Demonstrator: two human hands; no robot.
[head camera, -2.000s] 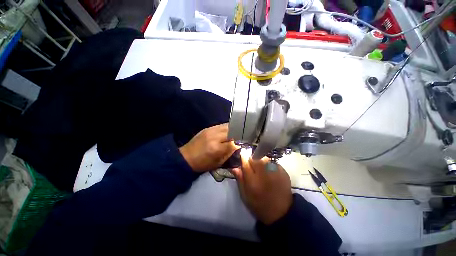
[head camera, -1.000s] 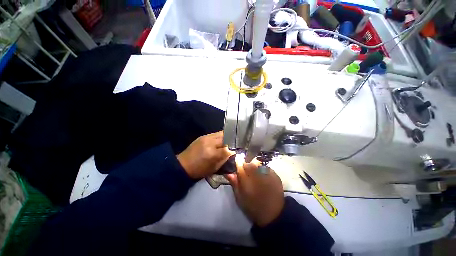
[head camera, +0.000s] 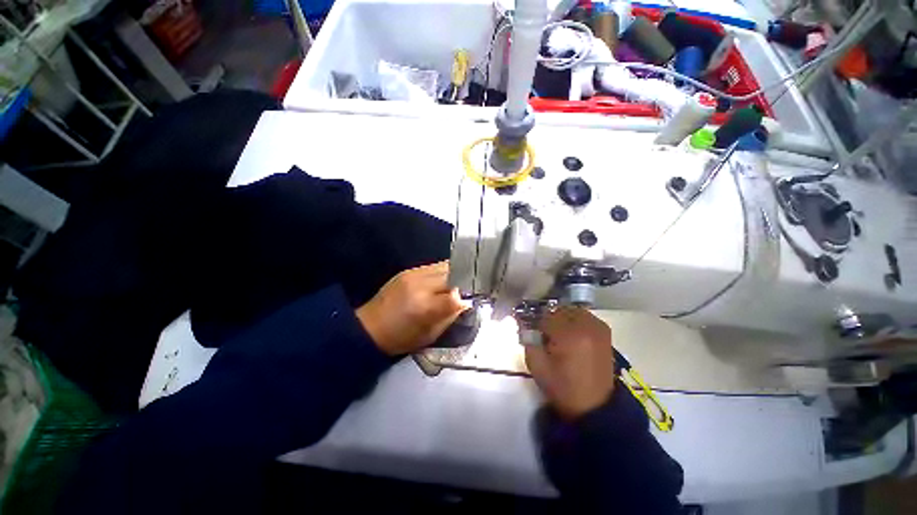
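Note:
The black garment piece (head camera: 292, 231) lies in a heap on the table left of the machine head and hangs over the left edge. My left hand (head camera: 414, 310) grips its narrow end just left of the presser foot area (head camera: 487, 308), beside the bright lamp spot. My right hand (head camera: 575, 352) is right of the needle with fingers bent under the sewing machine head (head camera: 623, 231), near the small metal parts there. Its fingertips are partly hidden, so I cannot tell if they hold anything. The yellow-handled thread snips (head camera: 649, 400) lie beside my right wrist, their blades partly covered.
A grey post (head camera: 521, 75) with a yellow ring (head camera: 470, 164) rises above the head. Behind are a white bin (head camera: 377, 104) with clear bags and a red tray (head camera: 593, 105) with thread cones. A green basket (head camera: 65, 427) stands at lower left.
My right hand has moved right, away from the cloth at the needle, and now partly covers the snips. My left hand stays on the cloth. The view has shifted slightly since the first frame.

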